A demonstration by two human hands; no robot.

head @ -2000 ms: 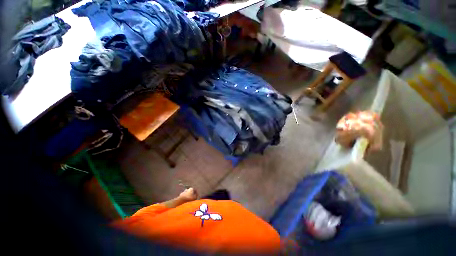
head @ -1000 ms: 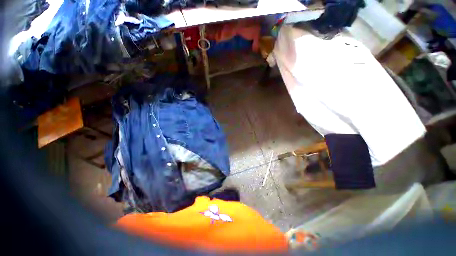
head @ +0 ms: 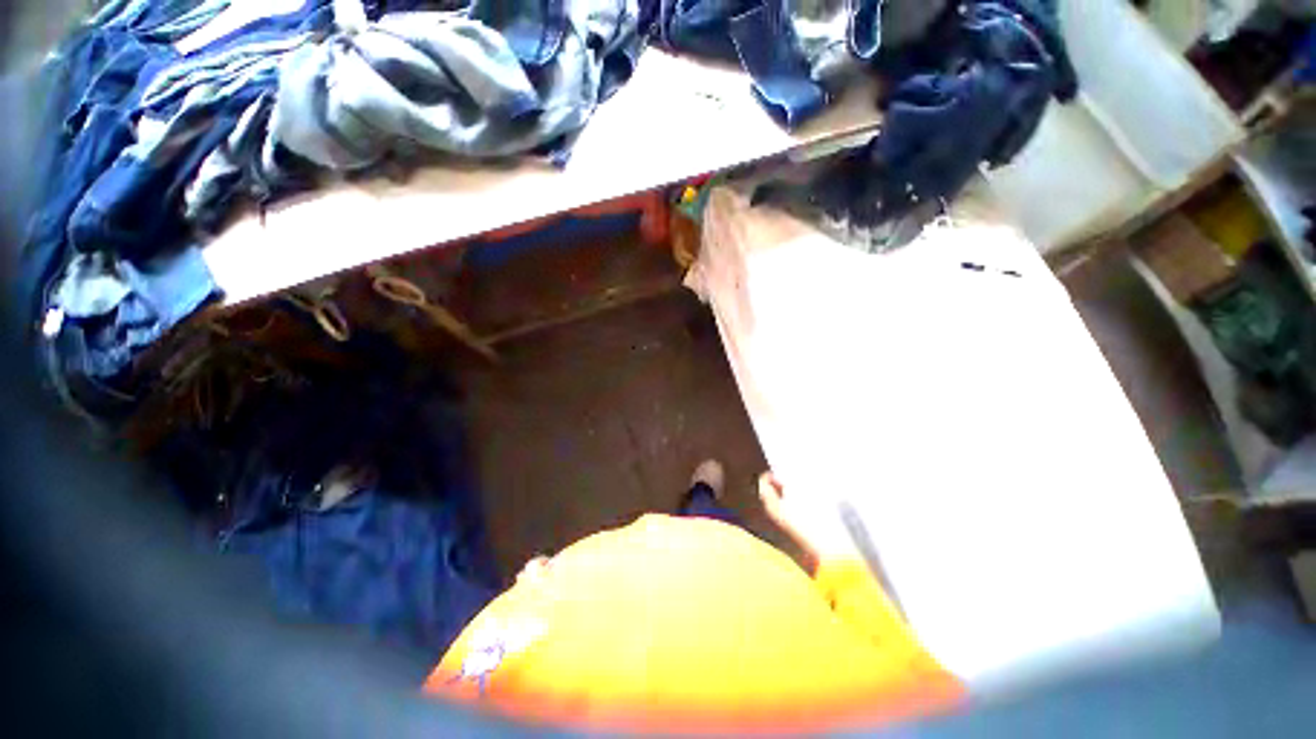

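My right hand [head: 775,501] is small and blurred beside the left edge of the white-covered table [head: 981,419]; its fingers are not clear and nothing shows in it. A small skin-coloured patch at the left side of my orange top looks like part of my left hand [head: 534,569], mostly hidden. A blue denim garment [head: 354,556] hangs low at the left, in shadow. No hand is seen touching denim.
A white-topped table [head: 390,224] with heaped blue and grey denim [head: 419,94] crosses the top. Dark garments [head: 967,108] lie where the two tables meet. Looped cords [head: 400,289] hang under its edge. Shelves [head: 1227,274] stand at right. My foot [head: 707,475] shows on the floor.
The view has swung right and moved nearer the tables. The stools and crates have left the view. The hanging denim has shifted to the lower left, and my right hand has come into view.
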